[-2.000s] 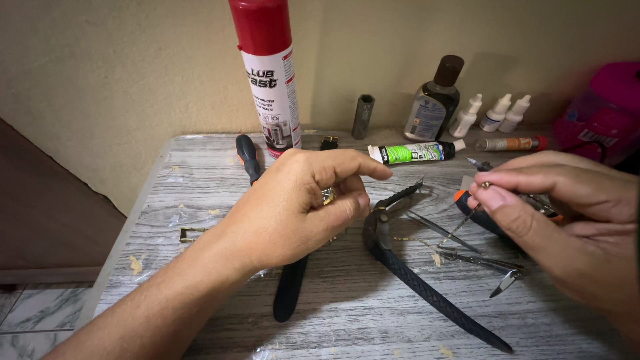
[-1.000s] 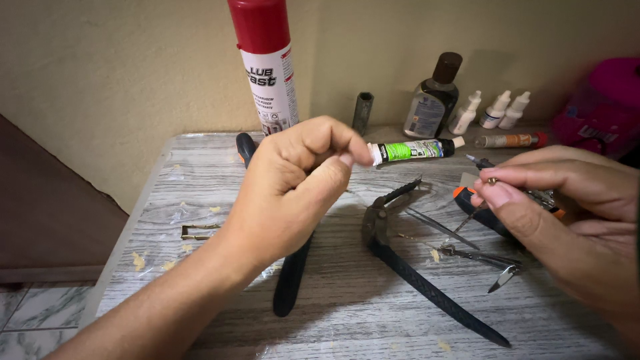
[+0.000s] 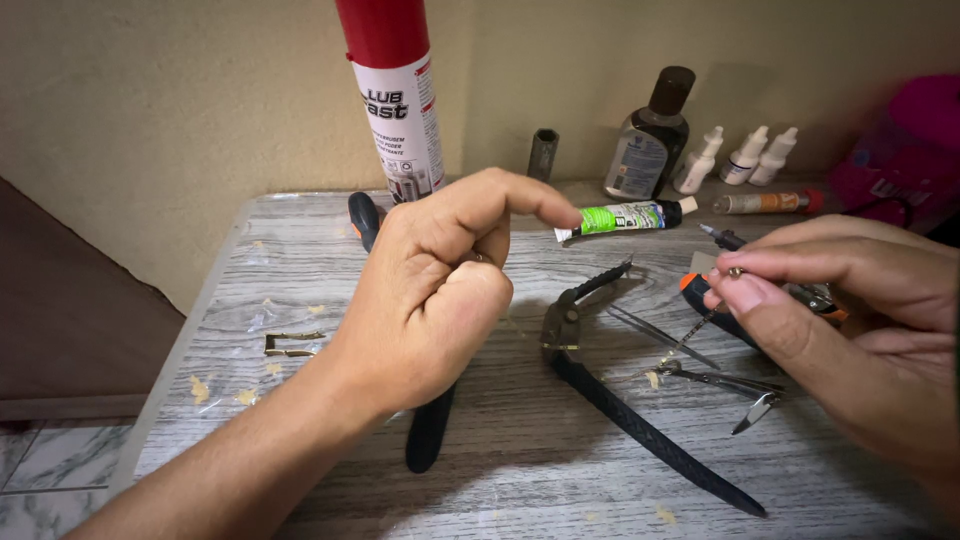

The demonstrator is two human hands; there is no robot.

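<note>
Between its thumb and fingertips, my right hand pinches a small metal piece, from which a thin chain hangs towards a nail clipper. My left hand is raised over the table, forefinger extended and the other fingers curled; whether anything lies inside them cannot be told. Black-handled pliers lie between the hands, beside metal tweezers. Beneath my right hand is an orange-and-black handle, partly hidden. A small metal clasp frame lies left of my left wrist.
A spray can stands behind my left hand. Along the wall are a hex socket, a dark bottle, several small white dropper bottles and a pink container. A glue tube lies before them on the wood-patterned table.
My left hand's forefinger has stretched out from the curled pose of a second ago. My right hand stays nearly in place, pinching the small metal piece.
</note>
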